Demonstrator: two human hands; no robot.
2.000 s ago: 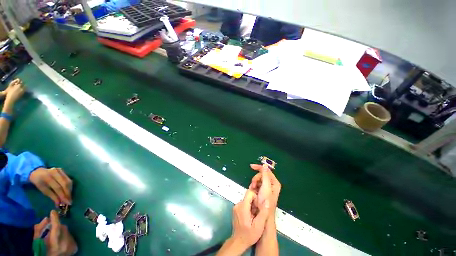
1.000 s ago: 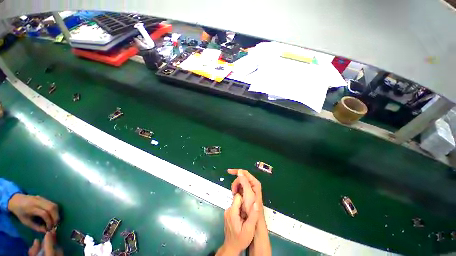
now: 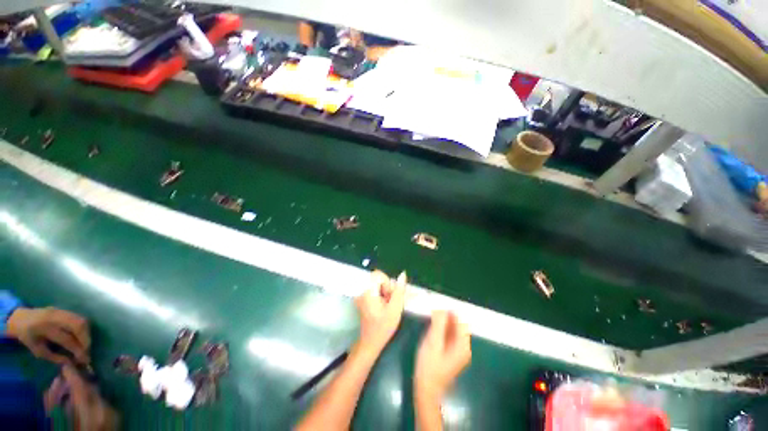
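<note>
Small framed units lie on the green belt; the nearest pale-framed unit [image 3: 425, 241] is just beyond my hands. My left hand [image 3: 380, 310] is at the white belt edge, its fingers partly curled with fingertips apart and no object visible in it. My right hand [image 3: 444, 348] is beside it, lower and to the right, with curled fingers; it is blurred, and whether it holds anything is hidden. Another unit [image 3: 346, 223] lies left of the nearest one, and one more [image 3: 542, 284] lies to the right.
Another person's hands [image 3: 57, 337] work at lower left, beside dark framed units [image 3: 215, 358] and white wipes [image 3: 166, 382]. A red object [image 3: 602, 408] is at lower right. A tape roll [image 3: 530, 151], papers [image 3: 438, 97] and a grey post [image 3: 637, 156] stand beyond the belt.
My hands, earlier together over the belt, are now apart and drawn back towards me. The view has turned right, bringing in the red object. The nearest unit still lies on the belt.
</note>
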